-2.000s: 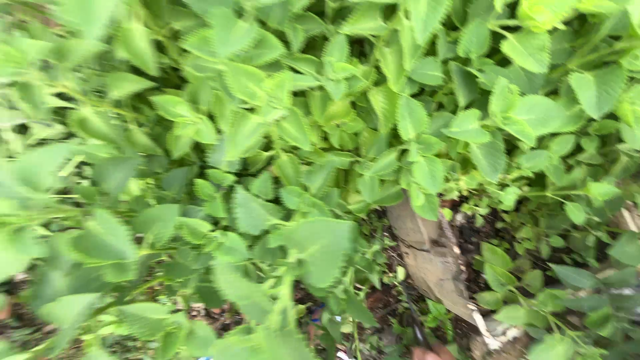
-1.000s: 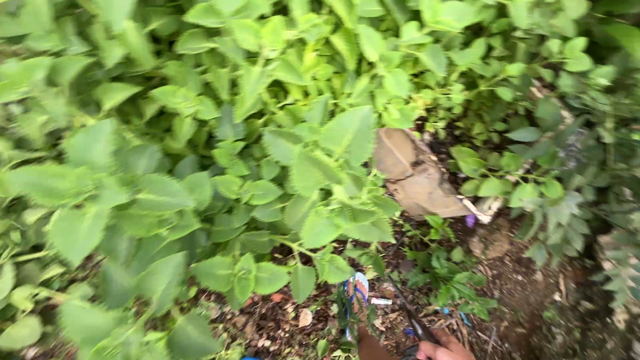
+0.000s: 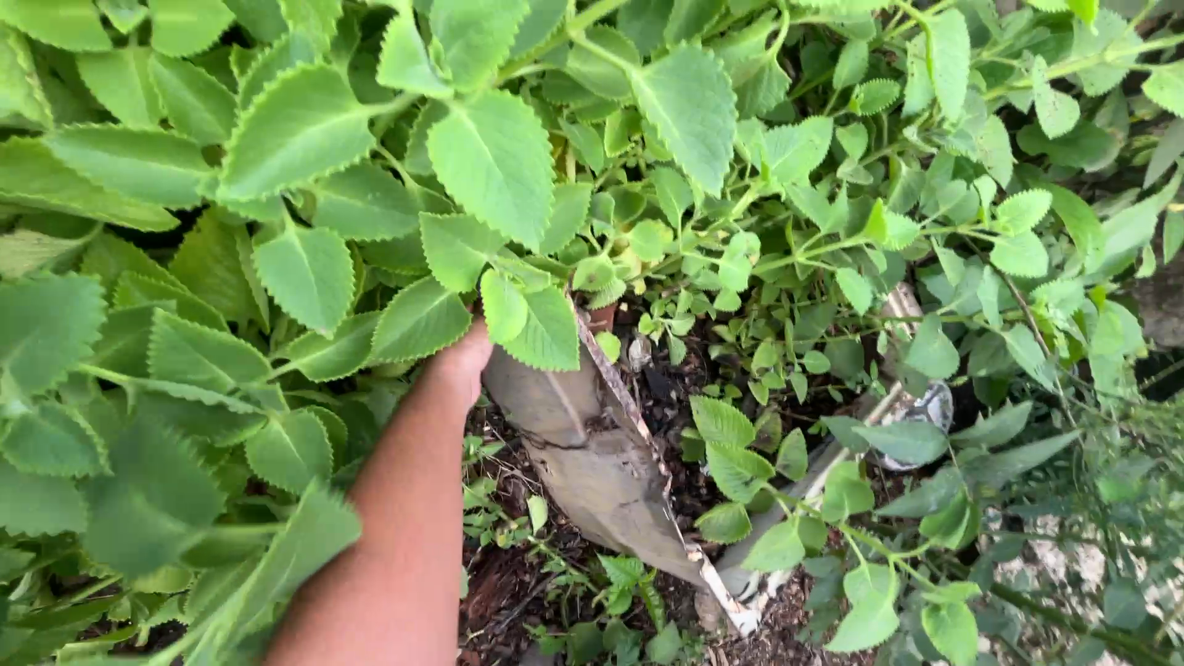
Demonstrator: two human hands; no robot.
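Note:
My left hand point(image 3: 467, 361) reaches up from the lower left into broad green plants with toothed leaves point(image 3: 495, 166). Leaves cover its fingers, so what they touch or hold cannot be told. The wrist lies against the left edge of a creased grey-brown sheet-like planter wall point(image 3: 601, 490), which has a whitish frayed rim. My right hand is out of view.
More toothed leaves crowd the left side and the top. Right of the planter wall are dark soil, a leafy shoot point(image 3: 777, 518), a pale pole-like piece point(image 3: 823, 472) and a clear plastic item point(image 3: 920, 421). Low weeds point(image 3: 629, 583) grow near the bottom.
My left hand has moved up from the bottom edge into the leaves. My right hand, seen earlier at the bottom with a dark slender tool, has left the view. The view is closer to the plants.

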